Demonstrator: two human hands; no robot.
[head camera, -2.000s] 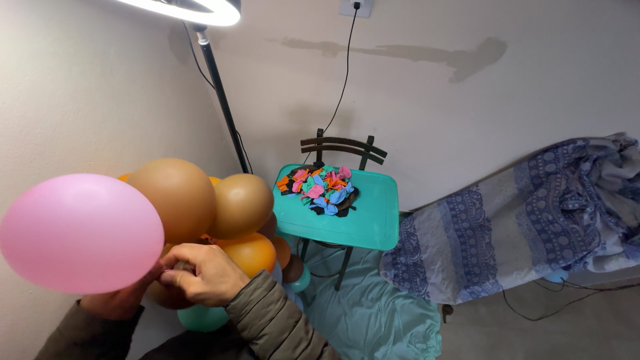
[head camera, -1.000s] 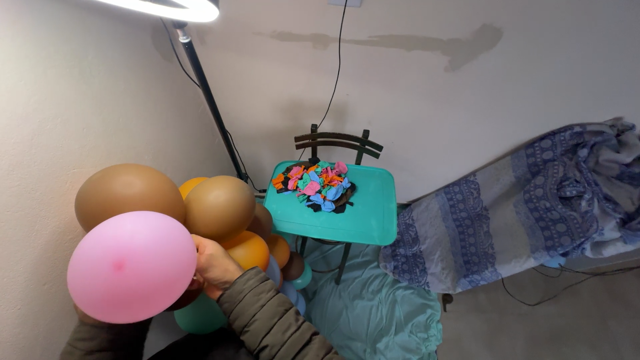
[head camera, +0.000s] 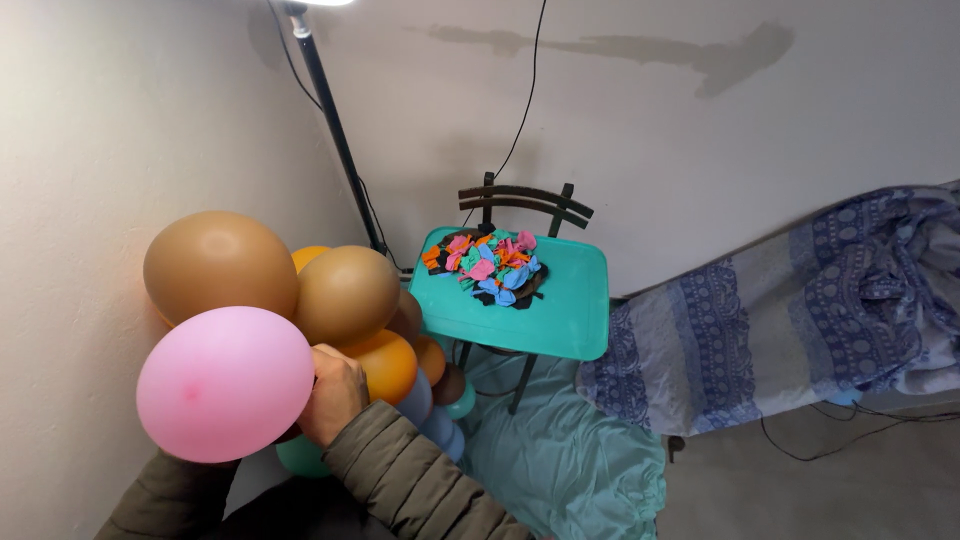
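An inflated pink balloon (head camera: 225, 386) is at the lower left, in front of a cluster of balloons. My right hand (head camera: 334, 394) is at its right side, fingers curled behind it; what they grip is hidden. The pink balloon covers my left hand, and only that sleeve shows below it. Behind stand a large brown balloon (head camera: 220, 266), a smaller tan balloon (head camera: 349, 295) and an orange balloon (head camera: 384, 366). Blue balloons (head camera: 437, 425) and a green balloon (head camera: 302, 456) show lower down.
Uninflated balloons (head camera: 491, 262) in several colours lie heaped on a green tray (head camera: 525, 330) on a chair (head camera: 525, 201). A black lamp stand (head camera: 337, 135) rises behind the cluster. Green cloth (head camera: 562, 450) covers the floor; patterned fabric (head camera: 720, 337) drapes at right, with cables (head camera: 825, 450) below.
The pink balloon has moved from the far left edge to in front of the brown balloon, right of where it was. My left hand, partly visible two seconds ago, is now hidden behind it.
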